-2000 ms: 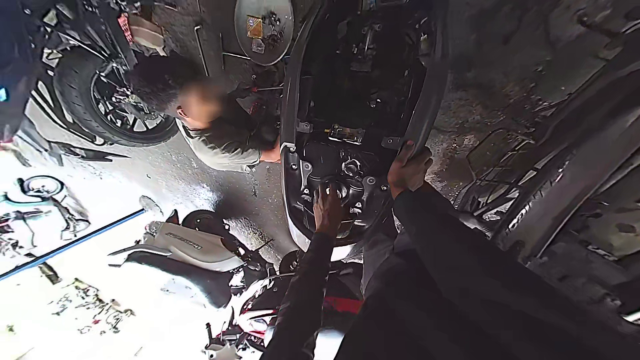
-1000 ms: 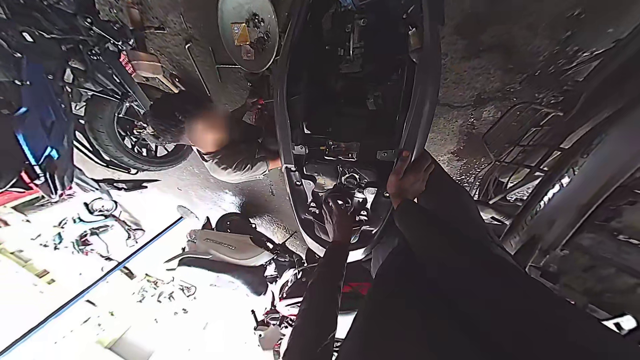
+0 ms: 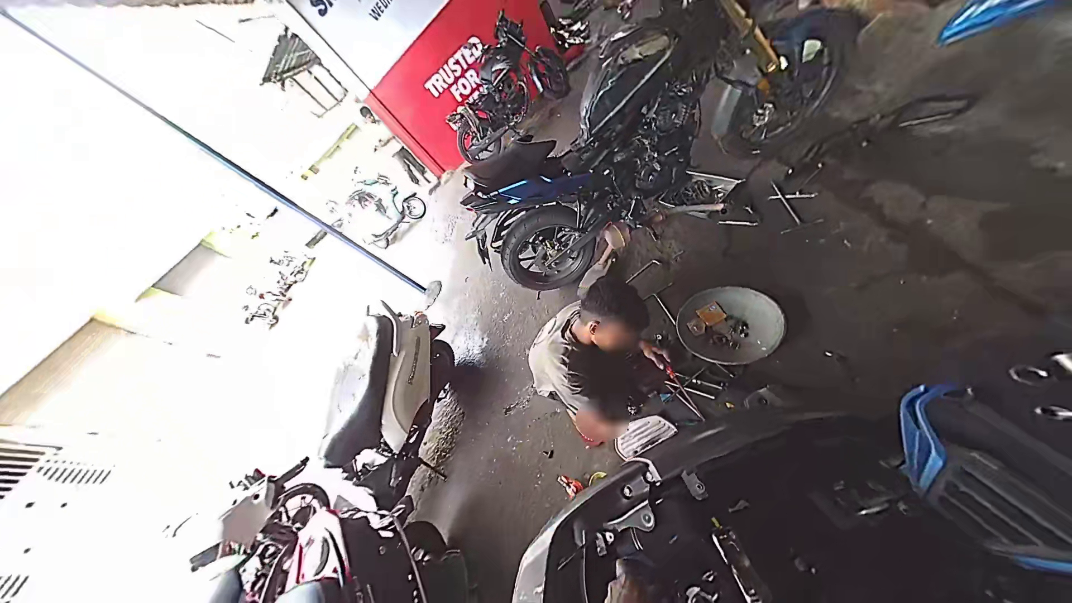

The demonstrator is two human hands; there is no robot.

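The stripped rear body of a motorcycle or scooter point(image 3: 586, 519) fills the lower right, with metal brackets point(image 3: 636, 517) and dark inner parts. Inside it, at the bottom edge, shows a small brown patch that may be part of my left hand point(image 3: 628, 584); its fingers and anything in them cannot be made out. My right hand is outside the view. Beyond the body a person point(image 3: 569, 360) crouches on the floor, one hand on a thin tool with a red handle point(image 3: 670, 370).
A round metal basin point(image 3: 766, 327) holds small parts, with wrenches or rods point(image 3: 695, 385) near it. A motorcycle with blue panels point(image 3: 544, 188) stands behind the person. Parked two-wheelers point(image 3: 402, 377) stand at the left. Blue and black bodywork point(image 3: 925, 435) lies at the right.
The view has swung up and left. Both hands were on the stripped body earlier; the right one is now out of view. The crouching person's hand and red-handled tool now show.
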